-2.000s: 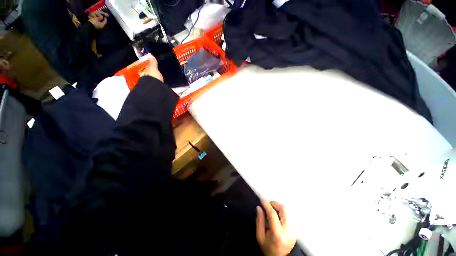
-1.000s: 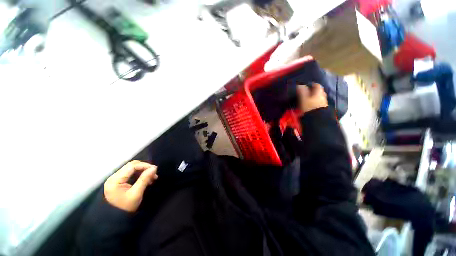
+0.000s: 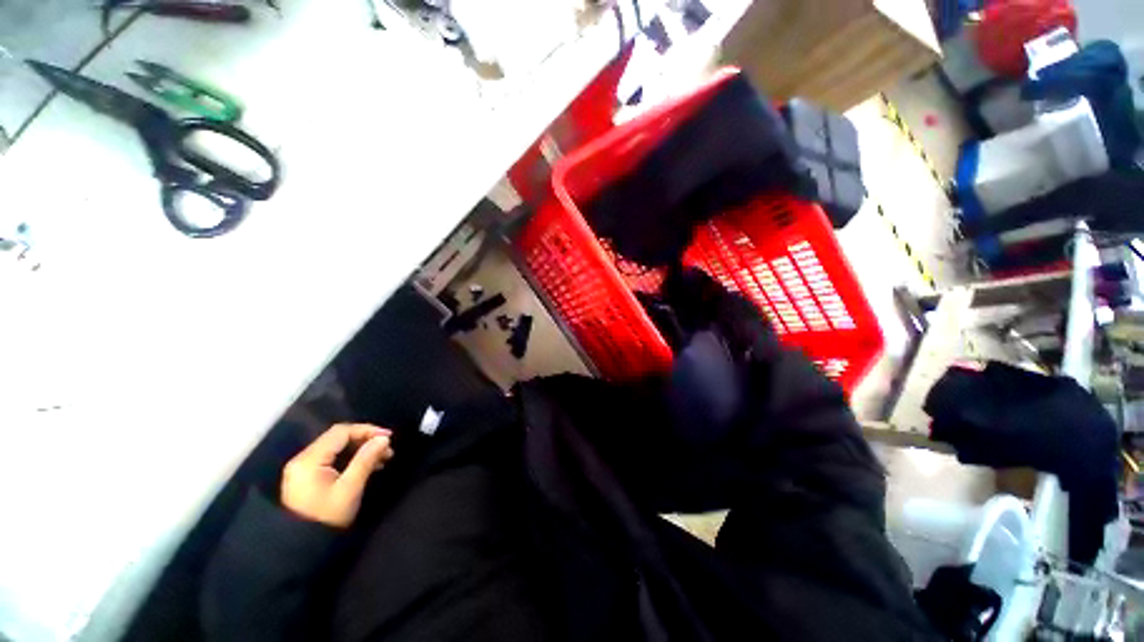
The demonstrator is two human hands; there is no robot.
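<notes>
A red plastic basket (image 3: 788, 263) stands beyond the right edge of the table. Dark cloth (image 3: 684, 163) lies over its far side and inside it. More dark cloth bunches at the end of my right sleeve, over the basket's near part. My right hand cannot be seen in the dark cloth, so its grip is hidden. My left hand (image 3: 329, 477) is at the table's front edge over my lap, fingers loosely curled, with nothing visible in it. A small white tag (image 3: 432, 420) shows on dark cloth beside it.
Black shears (image 3: 169, 141) and green thread snips (image 3: 188, 92) lie on the white table (image 3: 251, 301), with a dark red tool (image 3: 188, 10) at its far edge. A cardboard box (image 3: 834, 50) stands beyond the basket. A dark garment (image 3: 1022, 420) hangs at the far right.
The view has swung from the orange basket to the red one. My right hand, visible in the red basket one second ago, has come nearer me and is now hidden. My left hand stays near the table edge.
</notes>
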